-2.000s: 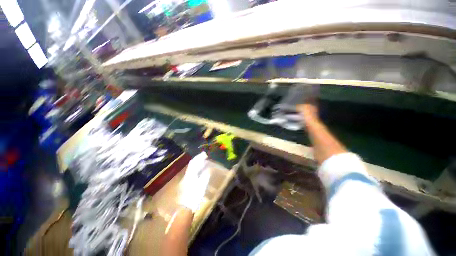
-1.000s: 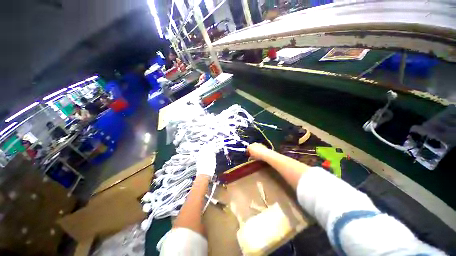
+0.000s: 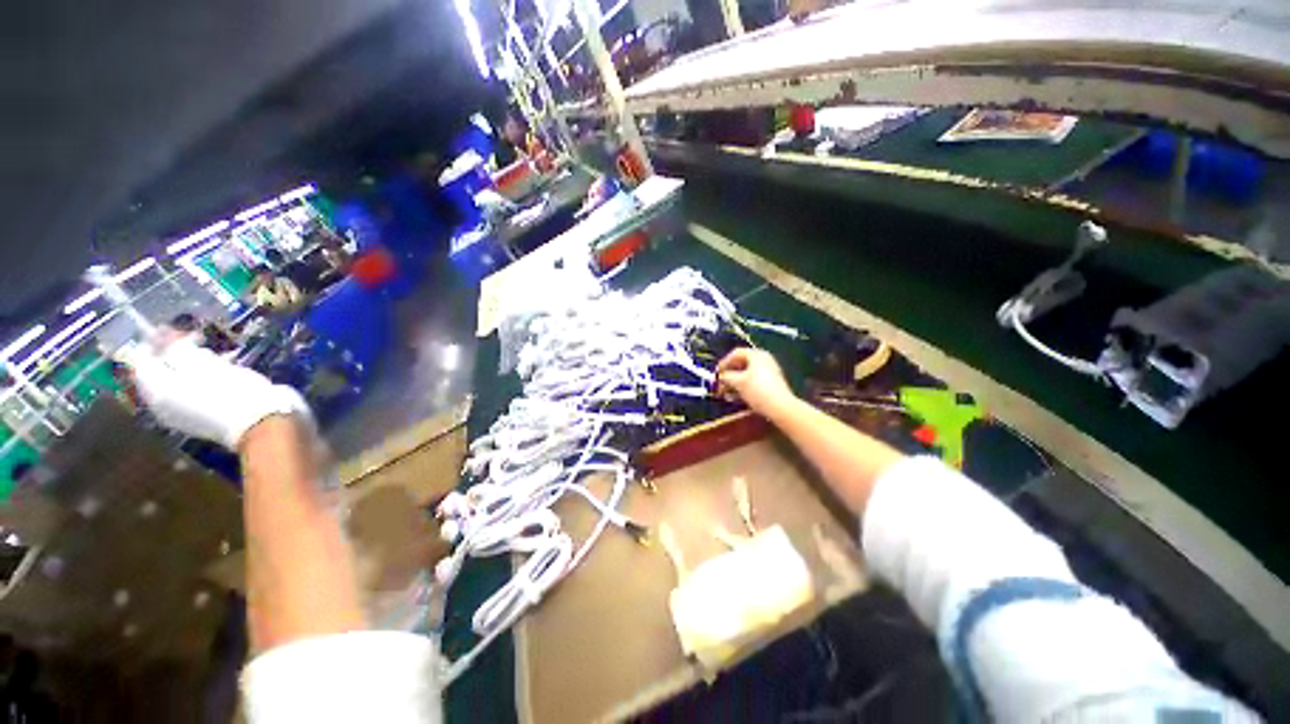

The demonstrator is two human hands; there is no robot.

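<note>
White power cords (image 3: 566, 410) lie in a coiled heap left of centre. My right hand (image 3: 750, 379), bare, is at the heap's right edge, above the small-parts box with its red side (image 3: 700, 441); its fingertips are bent together, and what is between them is too small to tell. My left hand (image 3: 198, 389), in a white glove, is raised at the far left, away from the cords; it is blurred, and whether it holds anything is unclear. A cream-looking housing (image 3: 743, 597) with thin leads at its upper side lies on the tan tray (image 3: 587, 629).
A lime-green glue gun (image 3: 945, 422) lies right of the box, near a dark round holder (image 3: 856, 361). An assembled unit (image 3: 1195, 354) with white cord sits on the dark green belt (image 3: 905, 297). Brown cardboard (image 3: 403, 516) is at left. Other people and blue bins are behind.
My left hand has moved from the cord heap out to the far left and up. My right hand stays by the box, slightly higher in view. The camera view has shifted slightly.
</note>
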